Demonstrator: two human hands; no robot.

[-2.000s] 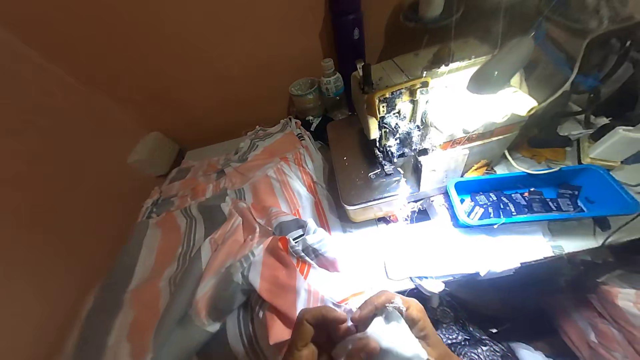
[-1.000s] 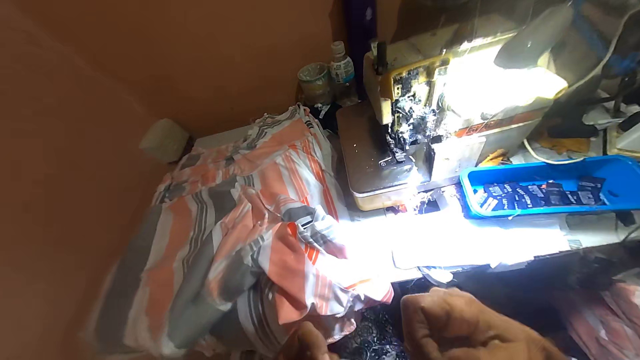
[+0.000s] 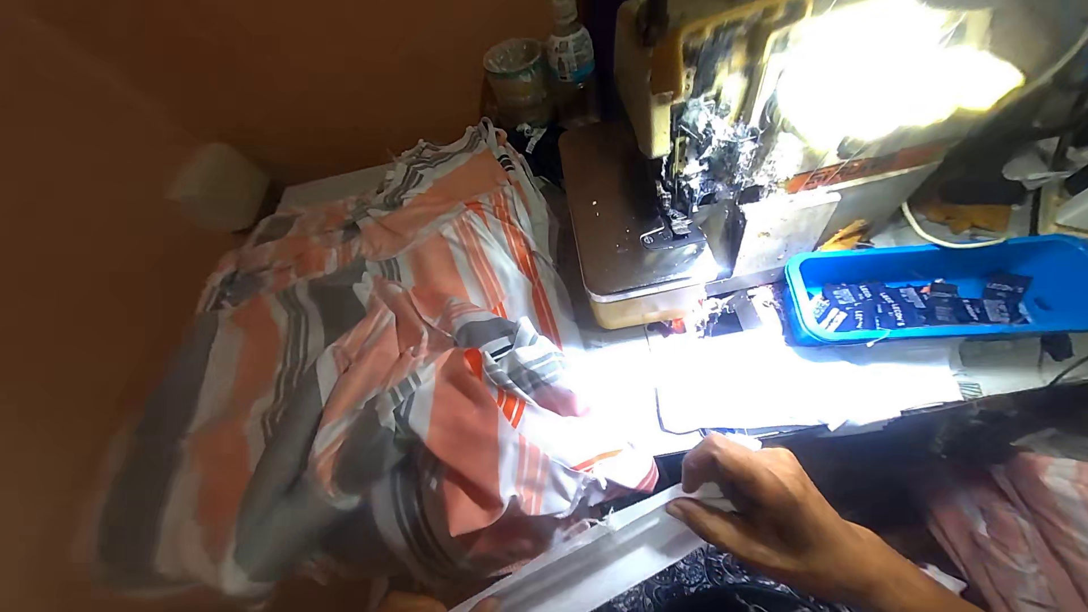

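Note:
My right hand (image 3: 765,510) pinches one end of a white fabric strip (image 3: 595,557) between thumb and fingers, just below the table edge. My left hand (image 3: 425,603) shows only as fingertips at the bottom edge, at the strip's lower end; the rest of it is out of view. Striped orange, grey and white cloth (image 3: 467,425) lies bunched to the left of the strip. Behind it stands a sewing machine (image 3: 637,212), an overlock type by its look, with tangled lint and thread around its needle area.
A blue plastic tray (image 3: 795,314) holding small dark labels sits right of the machine. A bottle (image 3: 571,55) and a clear jar (image 3: 517,76) stand behind it. White material (image 3: 816,382) lies along the table's front. Pinkish cloth (image 3: 1011,518) is at lower right.
My hands were together around white fabric two seconds ago, then apart low in view. Now the white strip is stretched out, with my right hand at its upper end.

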